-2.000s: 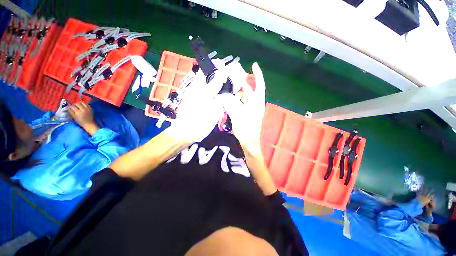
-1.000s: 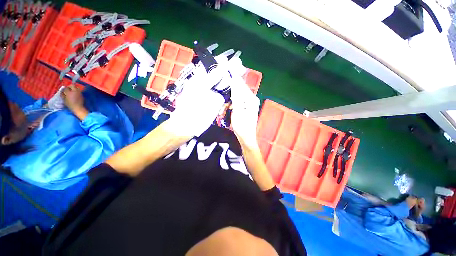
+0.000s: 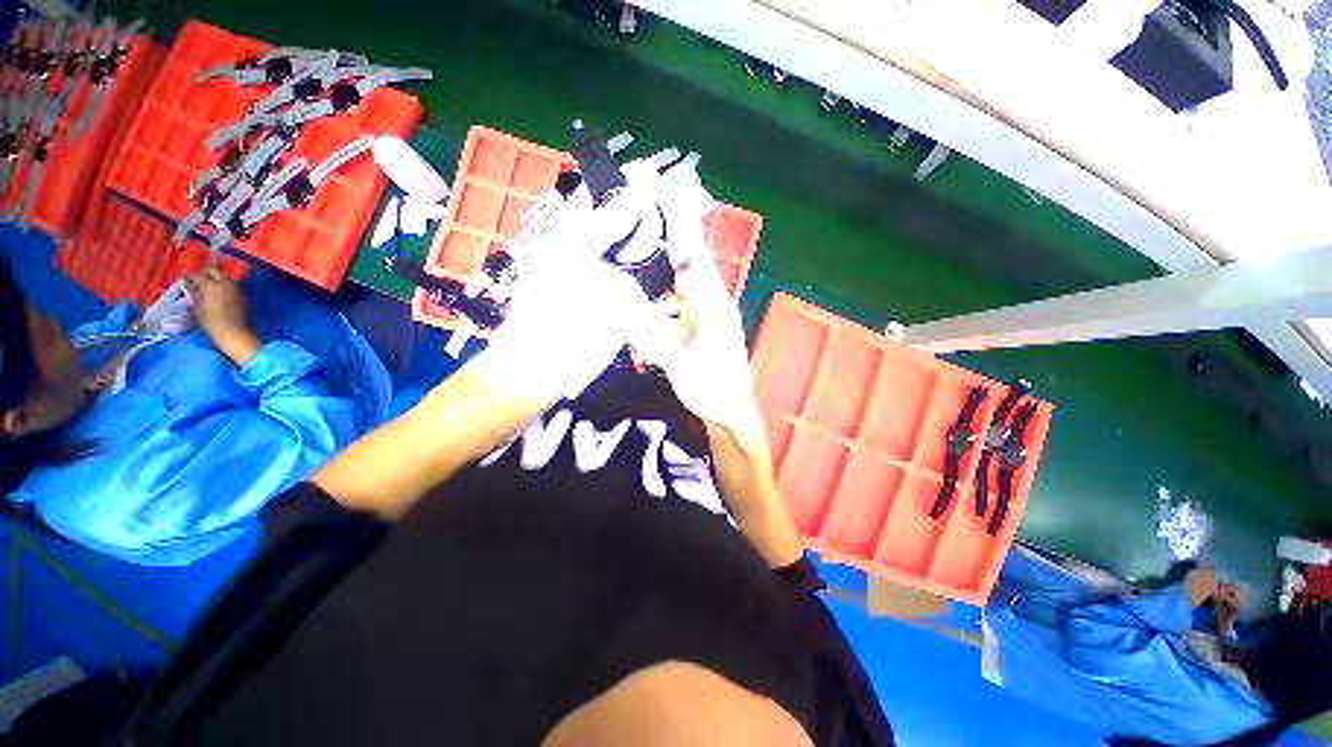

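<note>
A wristwatch with a black strap [image 3: 598,165] is held between my two hands, its round head [image 3: 638,241] facing up and one strap end pointing away from me. My left hand [image 3: 563,299], overexposed white and seemingly gloved, is closed around the watch from the left. My right hand [image 3: 706,329] holds the lower part of the watch from the right, its fingers on the strap. The finger details and any cloth are lost in the glare. Behind my hands an orange tray [image 3: 475,204] holds pale-strapped and black watches.
An orange tray [image 3: 833,382] at right holds three black watches [image 3: 999,455]. Orange trays [image 3: 330,241] with pale-strapped watches lie at left, beside a white bundle [image 3: 411,171]. A white support [image 3: 1081,311] crosses at right. People in blue smocks sit at left [image 3: 219,423] and lower right [image 3: 1154,649].
The watch head has turned into clearer view between my hands. My right hand's fingers have closed in from a more spread pose onto the lower strap. The view has shifted slightly.
</note>
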